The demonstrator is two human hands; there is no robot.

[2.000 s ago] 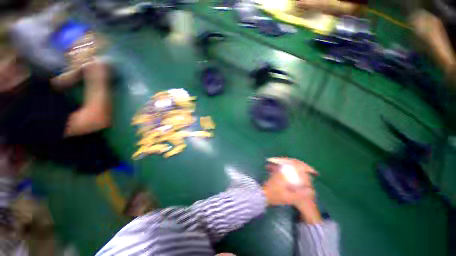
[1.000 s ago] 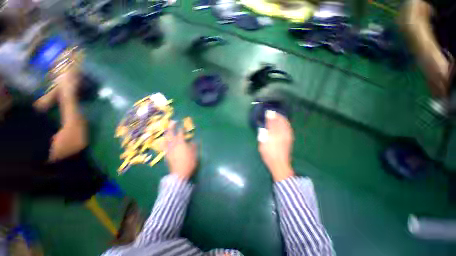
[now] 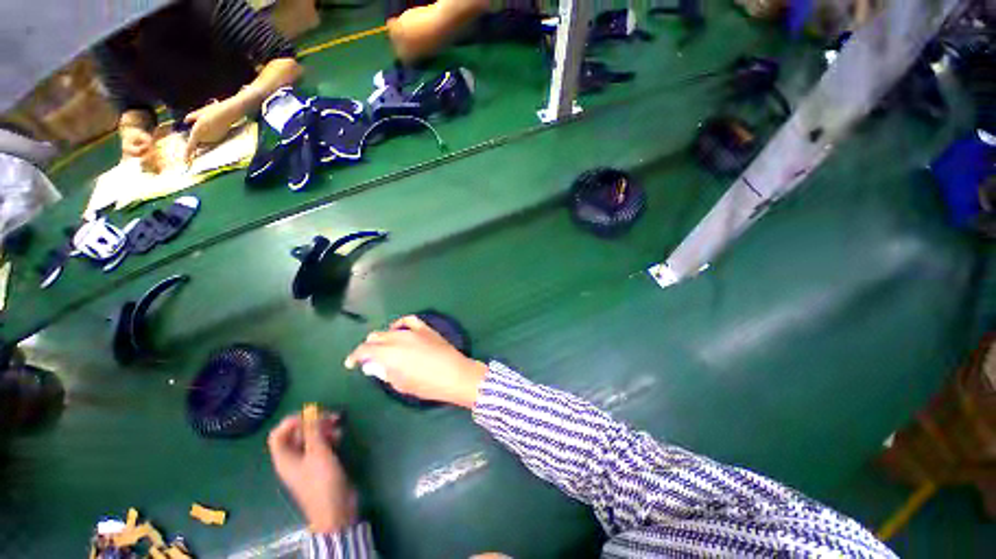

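Note:
My right hand (image 3: 421, 360) lies over a round black ribbed housing (image 3: 451, 328) on the green tabletop, fingers at its left side, covering most of it. My left hand (image 3: 311, 464) is raised near the lower centre and pinches a small yellow part (image 3: 310, 412) between thumb and finger. A second round black ribbed housing (image 3: 235, 390) lies just up and left of my left hand. A loose pile of yellow strips and silvery parts (image 3: 142, 537) is at the lower left, cut by the frame edge.
Black curved brackets (image 3: 323, 270) stand behind the housings. More ribbed housings (image 3: 607, 201) lie further right. A pale metal support arm (image 3: 754, 197) crosses the upper right. Across the table, a person's hands rest on a yellow sheet (image 3: 175, 169), beside dark pale-rimmed pieces (image 3: 317, 137).
The view has swung to the right, so the pile sits lower left. My left hand has left the pile and holds a yellow part. My right hand is still at a housing.

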